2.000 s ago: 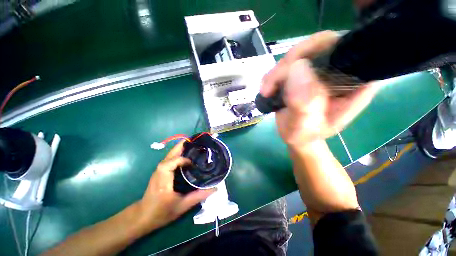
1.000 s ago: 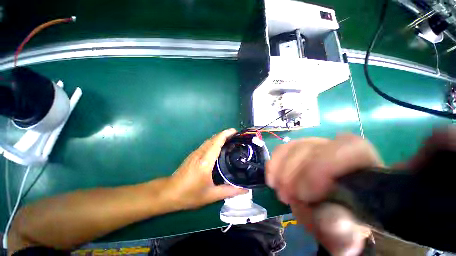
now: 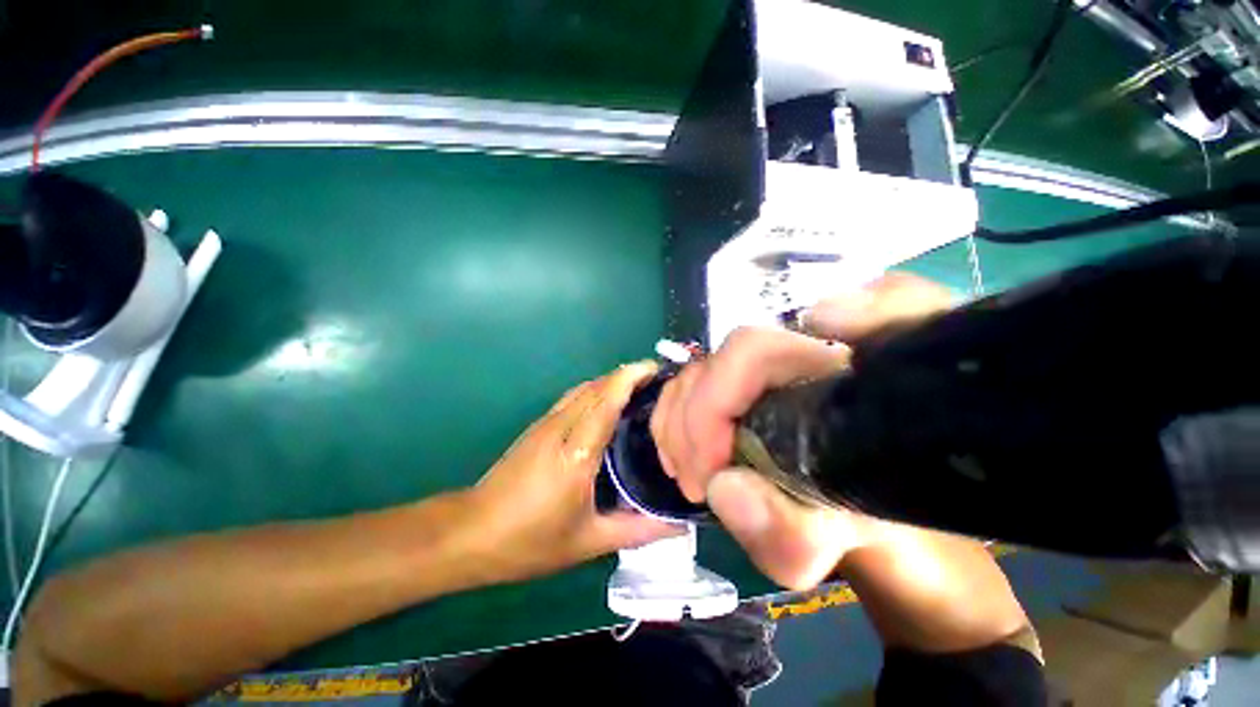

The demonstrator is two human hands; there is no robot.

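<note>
My left hand (image 3: 560,477) is wrapped around the left side of the white camera housing (image 3: 640,504), whose open end faces up. Only part of its dark inside shows. The white bracket (image 3: 673,575) hangs below it with its flared foot towards me. My right hand (image 3: 774,449) grips the front of the thick black electric screwdriver (image 3: 1023,401) over the housing's opening. My right fingers hide the bit and most of the opening. A small white connector plug (image 3: 673,351) shows at the housing's top edge.
The white and black screw feeder (image 3: 869,196) stands just beyond the housing. A silver rail (image 3: 359,124) crosses behind. A waiting camera unit (image 3: 104,297) stands at the left, with red and orange wires rising from it. A black cord (image 3: 1092,223) runs at the right.
The screwdriver and my right hand have come from the feeder area to over the housing, now covering its opening. My left hand still holds the housing. The view has shifted, putting the feeder further right.
</note>
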